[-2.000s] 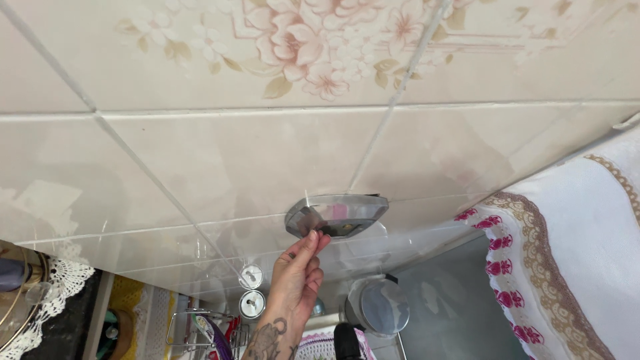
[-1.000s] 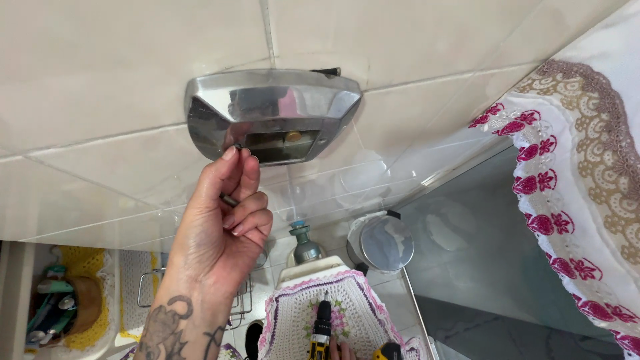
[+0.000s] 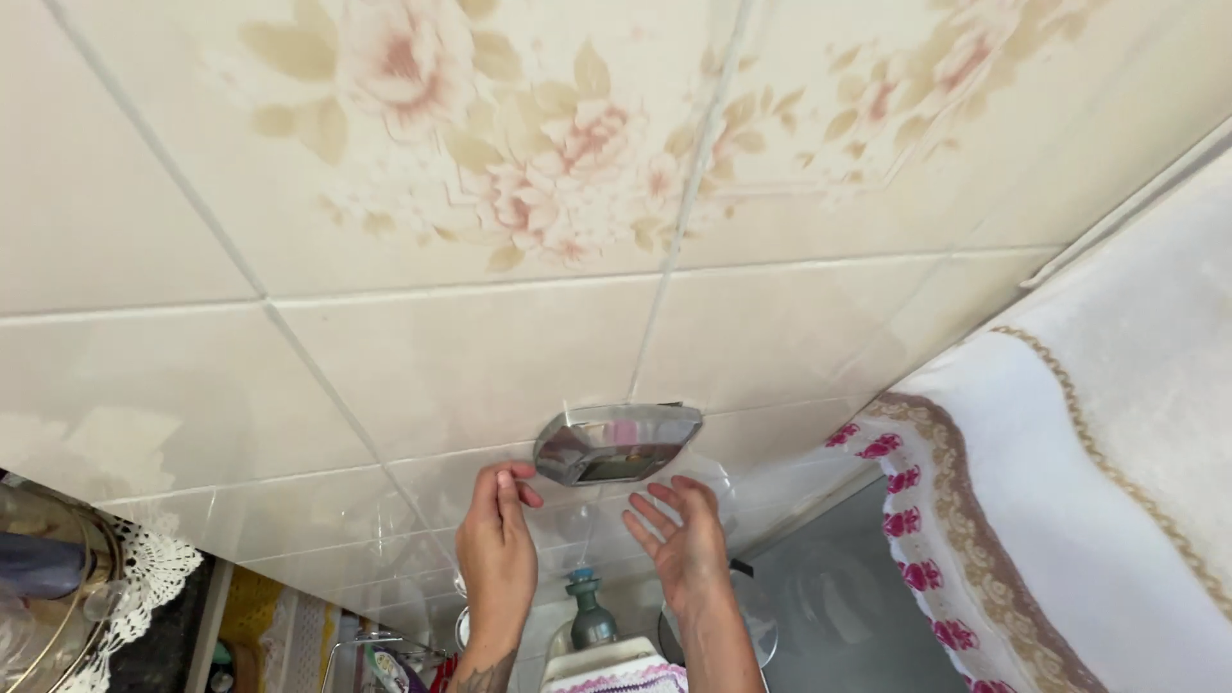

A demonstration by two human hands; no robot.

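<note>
A shiny metal fixture (image 3: 619, 443) with a dark recessed opening in its underside is mounted low on the tiled wall (image 3: 500, 375). Beside its left end is my left hand (image 3: 502, 529), with a tattoo at the wrist; thumb and fingertips are curled close together, and whether something small is between them cannot be told. My right hand (image 3: 685, 539) is just below the fixture's right end, palm up with the fingers apart, holding nothing.
Below stand a green glass bottle (image 3: 591, 616) and a white toilet tank (image 3: 606, 664) with a crocheted cover. A white cloth with pink and brown trim (image 3: 1107, 462) hangs at right. At lower left are a lace doily (image 3: 159, 563) and a wire rack (image 3: 361, 645).
My left hand has moved from the fixture's opening to beside its left end. My right hand has come up near the fixture's right end. The view has shifted back and up.
</note>
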